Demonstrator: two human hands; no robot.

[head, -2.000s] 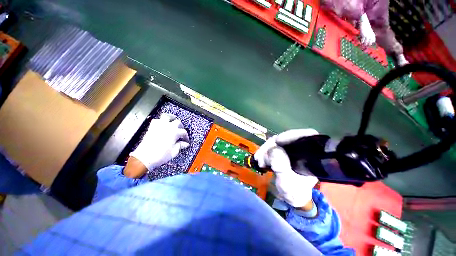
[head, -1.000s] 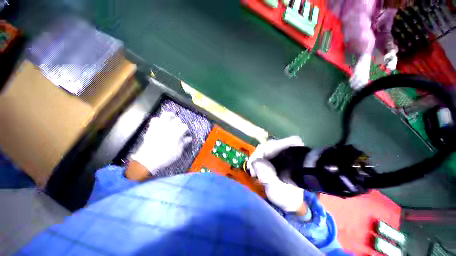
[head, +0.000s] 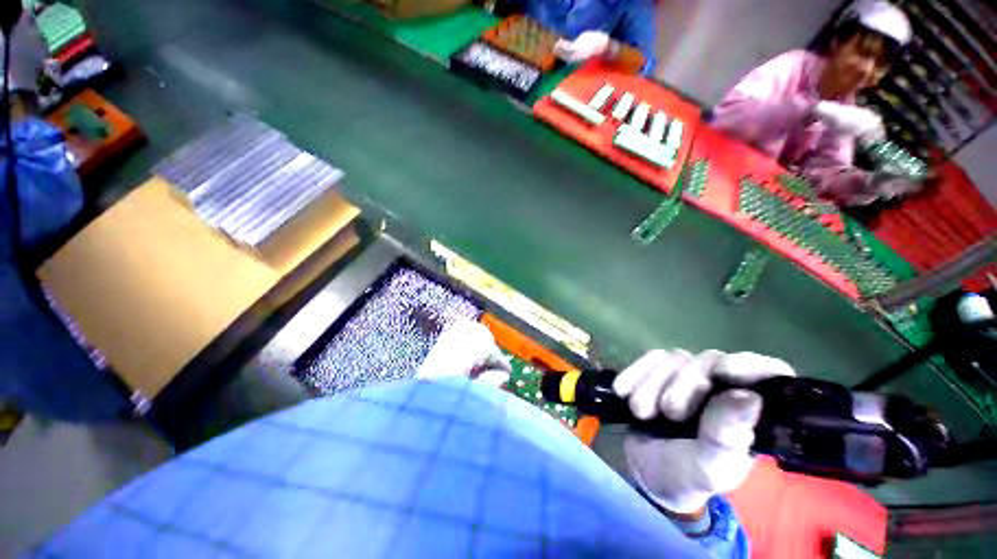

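Observation:
My right hand (head: 694,420), in a white glove, grips the black electric screwdriver (head: 825,420), its yellow-ringed tip pointing left over the orange fixture (head: 530,346). My left hand (head: 468,352), gloved in white, is at the fixture's left side, by the screw tray's right edge. Its fingers are blurred and partly hidden by my blue sleeve and body, so its hold cannot be told. A green circuit board (head: 528,382) lies in the fixture between my left hand and the screwdriver tip. The screw tray (head: 377,328) holds a speckled mass of screws.
Silvery heat sinks (head: 249,180) lie on a cardboard box (head: 153,284) at left. The green conveyor (head: 437,175) carries loose boards (head: 746,273). A red mat (head: 814,513) is at lower right. Across the belt are a person in pink (head: 782,104) and one in blue (head: 623,22).
My left hand has left the screw tray and moved right to the fixture. The screwdriver now lies flatter, its tip raised off the board. The view has tilted up, showing more across the belt.

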